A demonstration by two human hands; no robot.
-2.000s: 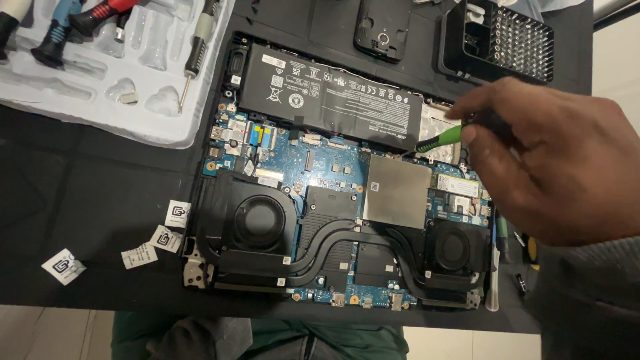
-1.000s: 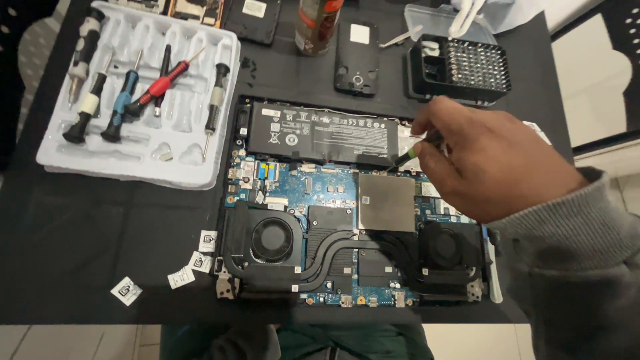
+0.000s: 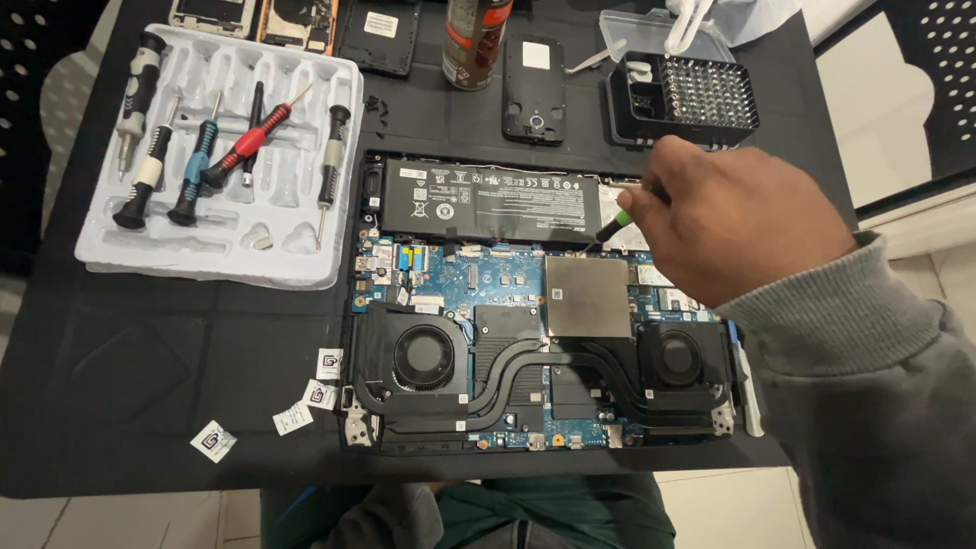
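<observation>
My right hand [image 3: 732, 221] grips a screwdriver with a green and black handle [image 3: 614, 226]. Its thin tip points down at the strip between the laptop battery [image 3: 492, 200] and the square metal shield [image 3: 587, 297]; whether it touches a screw there is too small to tell. The opened laptop lies bottom up, showing a blue circuit board [image 3: 503, 278], a left fan [image 3: 423, 357], a right fan [image 3: 680, 357] and black heat pipes [image 3: 564, 358]. My left hand is hidden; only a grey sleeve [image 3: 393, 518] shows at the lap below the table edge.
A white plastic tray [image 3: 343, 76] with several screwdrivers lies at the left. Behind the laptop are a spray can [image 3: 474, 46], a black phone [image 3: 534, 91], tweezers [image 3: 596, 58] and a black bit case [image 3: 686, 133]. Small stickers [image 3: 214, 441] lie front left. A white tool [image 3: 749, 393] touches the laptop's right side.
The view has shifted, showing more of the tray and the table's far side. My right hand stays over the same part of the laptop, with the green screwdriver still in its fingers.
</observation>
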